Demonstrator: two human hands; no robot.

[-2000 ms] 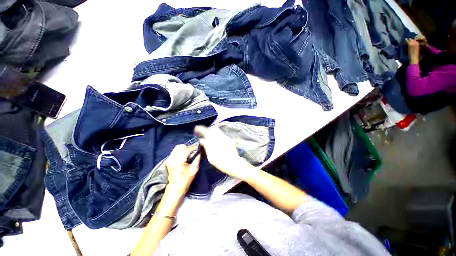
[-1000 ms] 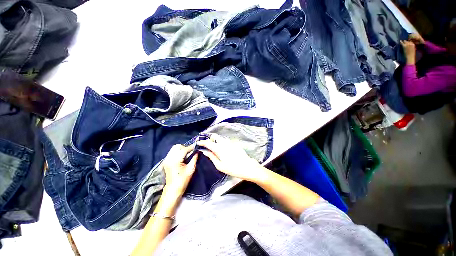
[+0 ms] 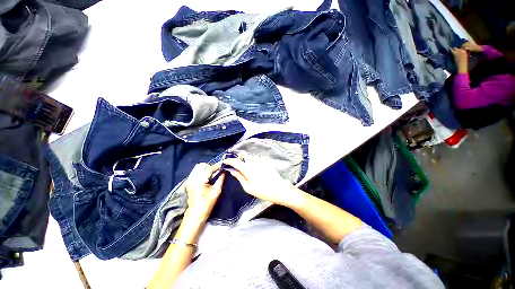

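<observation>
A dark blue denim garment (image 3: pixel 180 161) with collar, pale grey-green inner side and a white drawstring (image 3: pixel 119 174) lies on the white table in front of me. My left hand (image 3: pixel 202 183) pinches a fold of its edge. My right hand (image 3: pixel 248 176) is beside it, fingertips on the same fold, almost touching the left fingers. A small dark shape shows between the fingers; I cannot tell if it is cloth or a tool. A sleeve or flap with pale inside (image 3: pixel 285 155) spreads to the right of the hands.
More blue denim garments (image 3: pixel 305 53) lie along the far side of the table (image 3: pixel 121 34). Dark garments (image 3: pixel 28 51) and a smartphone (image 3: pixel 53 113) are at the left. A blue crate (image 3: pixel 356 195) and green crate (image 3: pixel 420 169) stand below the right edge. A person in magenta (image 3: pixel 480 90) works farther right.
Since two seconds ago my right hand has come down against the left fingers on the garment's edge. Over the last second the hands have hardly moved. The phone's screen looks brighter.
</observation>
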